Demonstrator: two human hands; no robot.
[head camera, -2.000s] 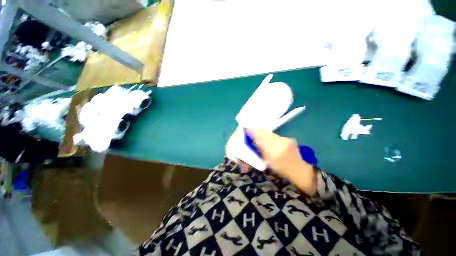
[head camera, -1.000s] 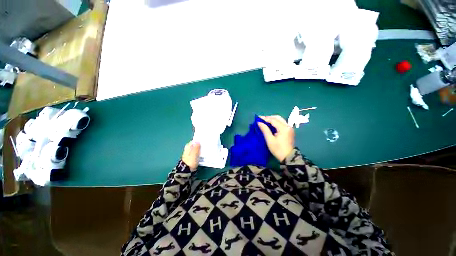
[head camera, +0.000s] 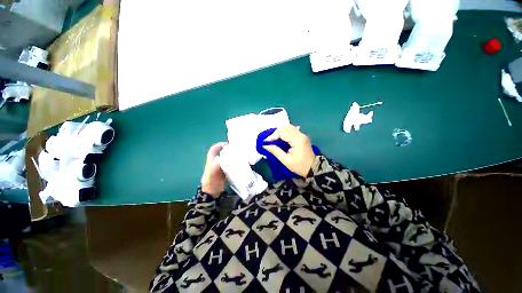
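Note:
A white security camera (head camera: 243, 140) lies tilted on the green mat in front of me, its black lens face at the top and its mounting base, with a printed label, toward my body. My left hand (head camera: 214, 171) holds it by its left side near the base. My right hand (head camera: 293, 150) pinches a crumpled blue cloth (head camera: 277, 165) and presses it against the right side of the camera. The fingertips of my left hand are partly hidden by the housing.
Several white cameras lie in a brown tray (head camera: 35, 197) at the left. Three white units (head camera: 378, 34) stand at the back right. A white wad (head camera: 356, 118) with a thin stick, a clear plastic piece (head camera: 402, 137) and a red cap (head camera: 492, 46) are at the right.
The blue cloth has moved left from the mat beside the camera onto its side. The camera has turned, its base swinging right. My left hand has stayed at its left side.

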